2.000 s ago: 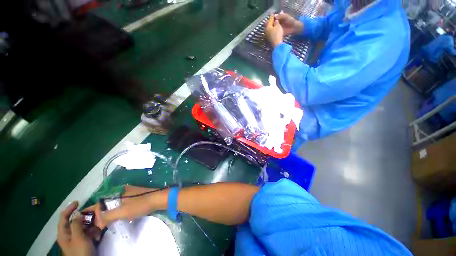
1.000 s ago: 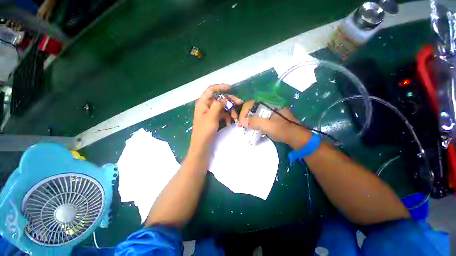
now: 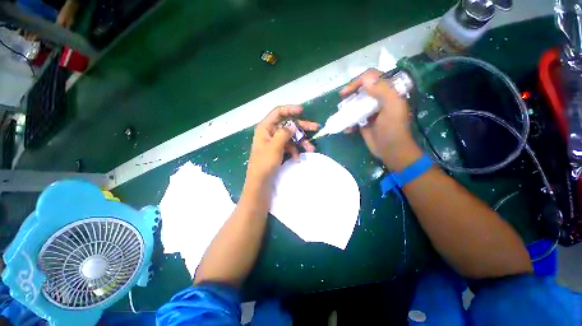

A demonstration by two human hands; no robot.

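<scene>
My left hand [image 3: 273, 143] holds a small dark electronic component [image 3: 295, 130] with metallic glints between its fingertips, above the upper edge of a white paper sheet [image 3: 319, 197]. My right hand [image 3: 386, 121] grips a white glue dispensing syringe [image 3: 357, 109], tilted with its narrow pale tip down to the left. The tip is close to the component; whether they touch cannot be told. A clear air hose [image 3: 523, 114] loops to the right from the syringe's rear fitting. A blue band [image 3: 410, 174] is on my right wrist.
A light blue fan [image 3: 96, 255] stands left, beside another white sheet [image 3: 194, 213]. A bottle [image 3: 456, 32] stands by the white strip [image 3: 223, 124]. Small components [image 3: 268, 58] lie on the green belt beyond. A red tray edge [image 3: 550, 83] and blue bin [image 3: 542, 256] are at right.
The view has swung from the neighbouring worker to my bench. Since one second ago my right hand has moved up and right and holds the syringe at a slant. My left hand stays on the component.
</scene>
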